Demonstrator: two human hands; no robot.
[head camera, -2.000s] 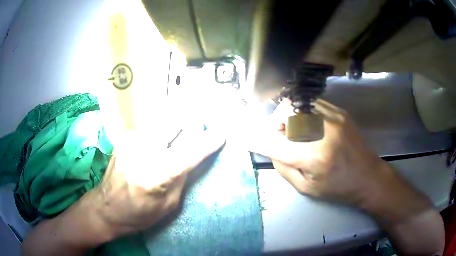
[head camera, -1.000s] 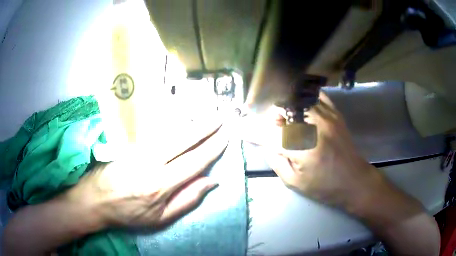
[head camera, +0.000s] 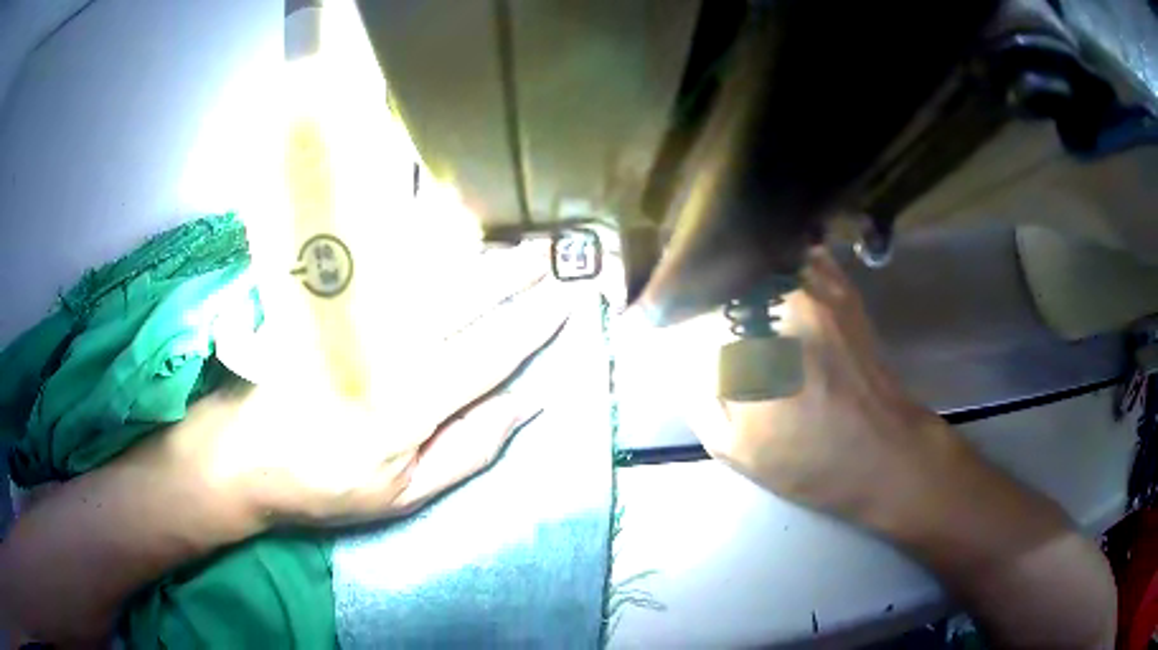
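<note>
A pale blue-grey facing (head camera: 476, 571) lies flat below the presser foot (head camera: 577, 254), its frayed green edge running up towards the foot. Green garment fabric (head camera: 140, 343) is bunched at the left and also shows beneath my left forearm. My left hand (head camera: 368, 444) lies flat on the facing, fingers stretched towards the foot and slightly apart; glare washes out the fingers. My right hand (head camera: 813, 406) is right of the foot, behind the tan knob (head camera: 759, 368); its fingertips are hidden by the knob and glare.
The beige sewing machine head (head camera: 559, 114) hangs over the top centre and right. The machine lamp (head camera: 325, 267) glows at the left. A metal slide plate (head camera: 946, 330) is at the right, with a dark bed gap (head camera: 1029, 404) below it. Red cloth (head camera: 1134, 559) shows at the lower right edge.
My left hand has flattened and its thumb has spread, then drawn nearer the fingers. The facing's edge has shifted left and lies straighter. My right hand stays beside the knob. The view has shifted slightly.
</note>
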